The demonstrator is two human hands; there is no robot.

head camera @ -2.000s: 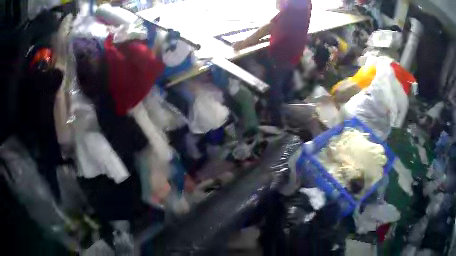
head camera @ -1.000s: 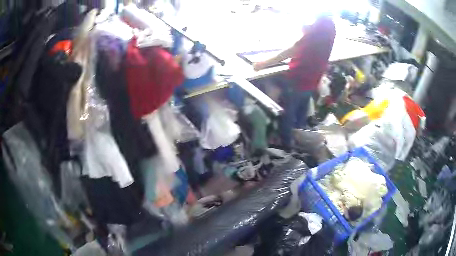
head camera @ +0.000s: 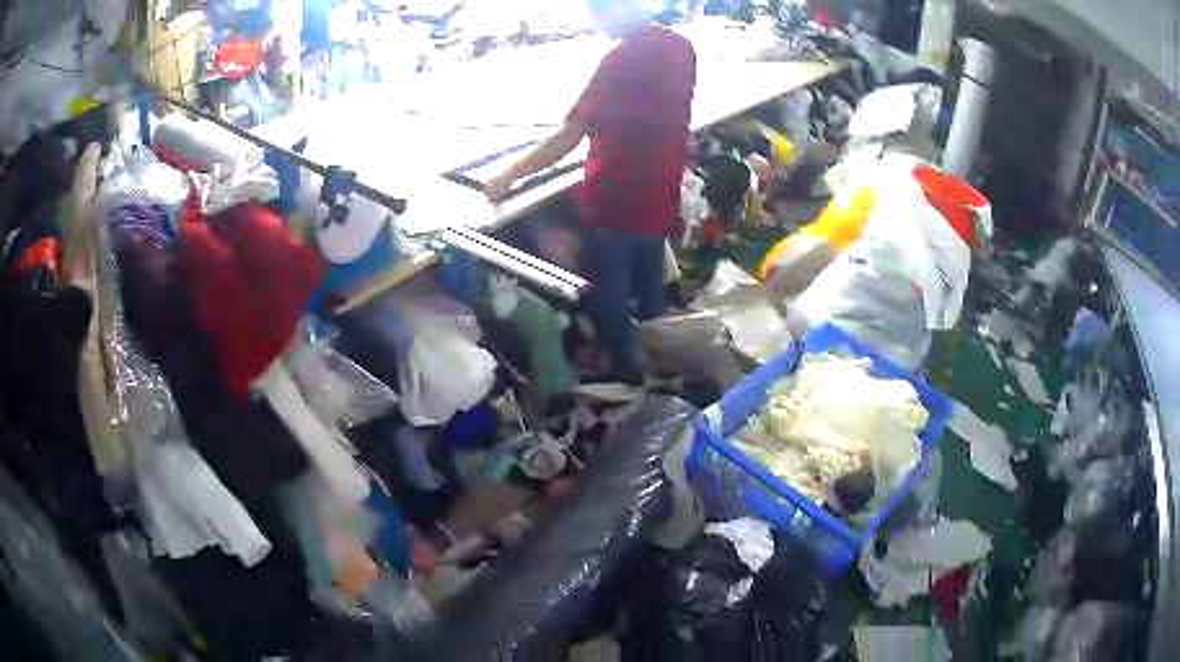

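Neither of my hands is in the picture. Nearest in front of me, a long roll in shiny black plastic (head camera: 569,537) lies slanting across the lower middle. A blue plastic crate (head camera: 773,488) stands right of it, filled with cream cloth scraps (head camera: 841,420) and one small dark piece. A black plastic bag (head camera: 679,588) with a white piece on it lies between the roll and the crate.
A person in a red top (head camera: 641,136) stands at the pale cutting table (head camera: 427,110), one arm over its edge. Cloth, including a red piece (head camera: 246,278), hangs at left. A white bulging bag (head camera: 874,278) stands behind the crate. Scraps litter the green floor (head camera: 1003,420).
The whole view has shifted, so the person, crate and table appear further left than a second ago. A blue-framed board or window at the right edge has come into view.
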